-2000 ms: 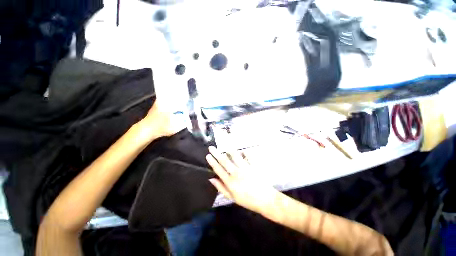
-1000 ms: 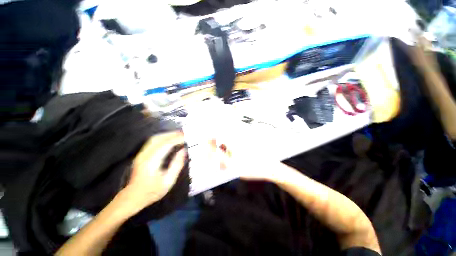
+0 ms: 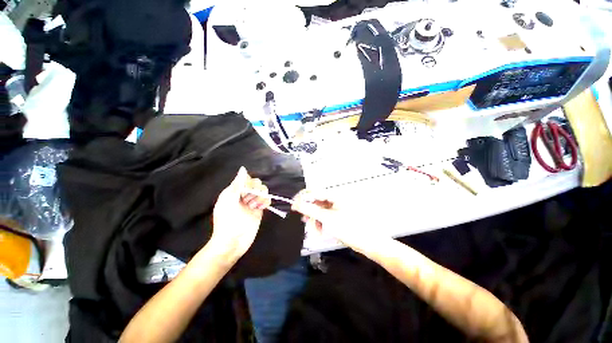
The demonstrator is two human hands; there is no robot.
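Note:
My left hand point(image 3: 239, 213) and my right hand point(image 3: 318, 212) are close together above the front edge of the table. Between them they hold a thin white strip point(image 3: 276, 198), one end in each hand; a short white end hangs below my left fingers. I cannot tell what the strip is. The black garment piece point(image 3: 181, 194) lies under and left of my left hand, over the table and down its front edge. The presser foot and needle area of the white sewing machine point(image 3: 285, 137) is behind my hands, at the garment's right side.
On the white table point(image 3: 376, 208) at right lie thread snips point(image 3: 411, 169), a thin tan stick point(image 3: 460, 182), black strips point(image 3: 500, 159) and red-handled shears point(image 3: 554, 146). A black band point(image 3: 380, 77) hangs over the machine head. A clear plastic bag point(image 3: 41, 187) and an orange item point(image 3: 15, 253) are far left.
The rounded dark panel's front corner no longer shows. My hands have come together, now holding the white strip. The view has shifted, bringing the plastic bag and orange item in at left.

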